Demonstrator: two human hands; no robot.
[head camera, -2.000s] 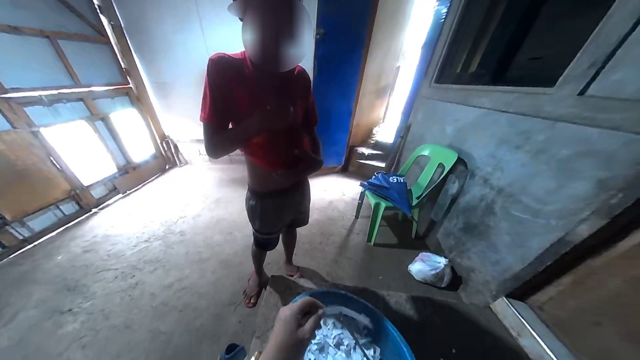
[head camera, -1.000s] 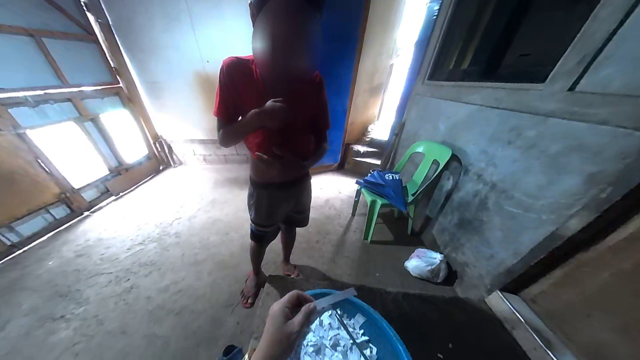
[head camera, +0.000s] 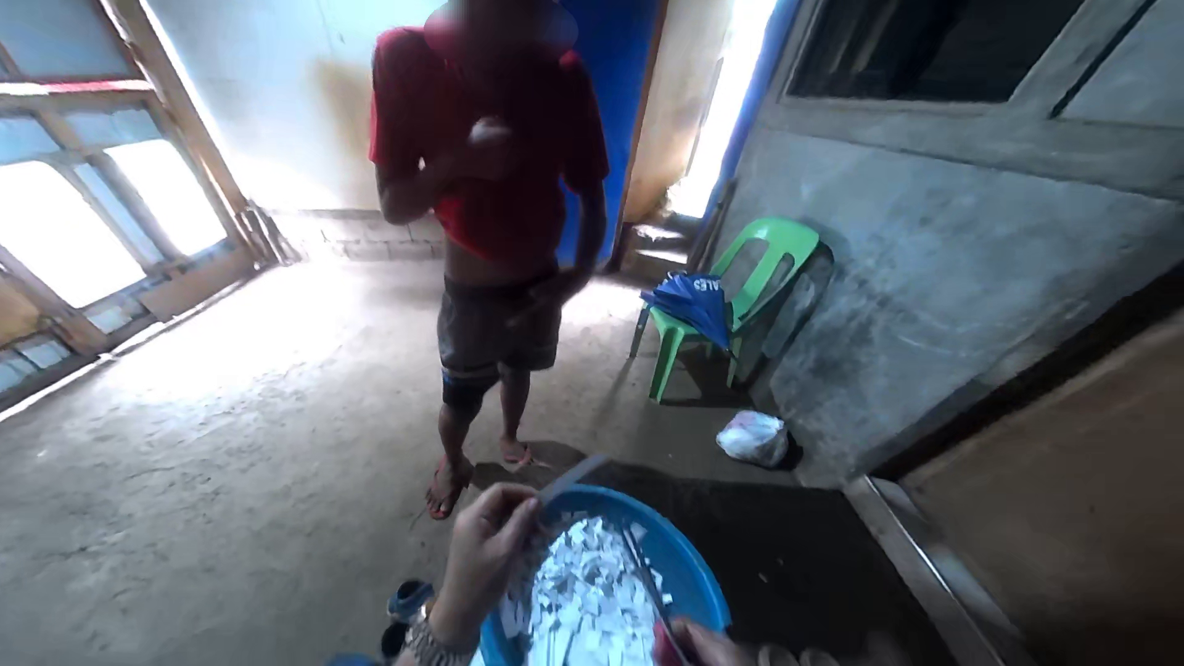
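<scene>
My left hand (head camera: 486, 546), with a bracelet at the wrist, pinches a thin pale paper strip (head camera: 573, 476) above the rim of a blue plastic basin (head camera: 698, 564). Many small white paper pieces (head camera: 587, 587) lie in the basin. At the bottom edge my right hand (head camera: 708, 643), partly cut off by the frame, holds scissors (head camera: 646, 573) by their red handle. Their blades point up and away over the paper pieces, apart from the strip.
A person in a red shirt (head camera: 499, 194) stands beyond the basin. A green plastic chair (head camera: 768, 268) bears a blue folded umbrella (head camera: 694, 303). A white plastic bag (head camera: 754, 437) lies on the floor near the wall. Dark footwear (head camera: 407, 601) is left of the basin.
My right hand and the scissors' handle now show at the bottom edge. The other person has lowered one hand from the belly to the shorts.
</scene>
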